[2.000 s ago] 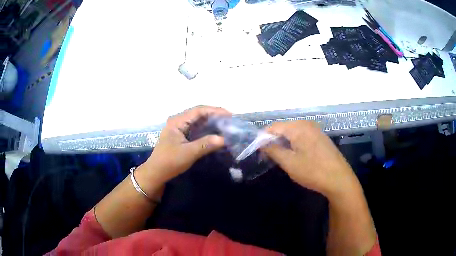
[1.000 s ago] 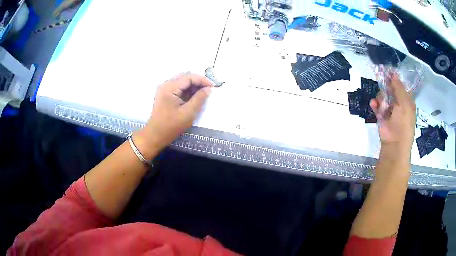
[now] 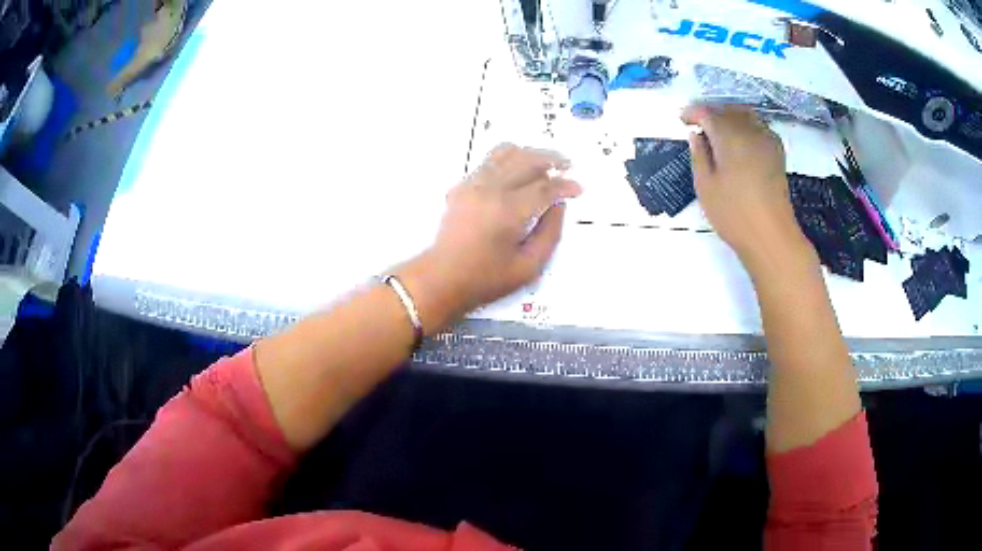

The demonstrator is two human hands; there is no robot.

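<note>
My left hand [image 3: 501,231] is over the white machine table, left of the labels. Its thumb and index finger are close together, with a small whitish piece [image 3: 558,170] at their tips. My right hand [image 3: 741,178] reaches over the fanned black care labels [image 3: 662,178] toward the machine head. Its fingertips are curled, and I cannot tell whether they hold anything. Clear crinkled plastic [image 3: 759,93] lies under the head, just beyond that hand. More black labels [image 3: 835,221] lie right of my right wrist, and a small pile [image 3: 935,280] lies at the far right.
The white sewing machine head [image 3: 721,32] with "JACK" lettering spans the back right. Its metal needle area [image 3: 587,81] stands beyond my left fingertips. Thin pink and dark sticks [image 3: 874,210] lie by the labels. A measuring strip [image 3: 603,361] runs along the table's front edge.
My left hand has moved right, toward the needle area. My right hand has moved left and away from me; the clear plastic it held lies under the machine head.
</note>
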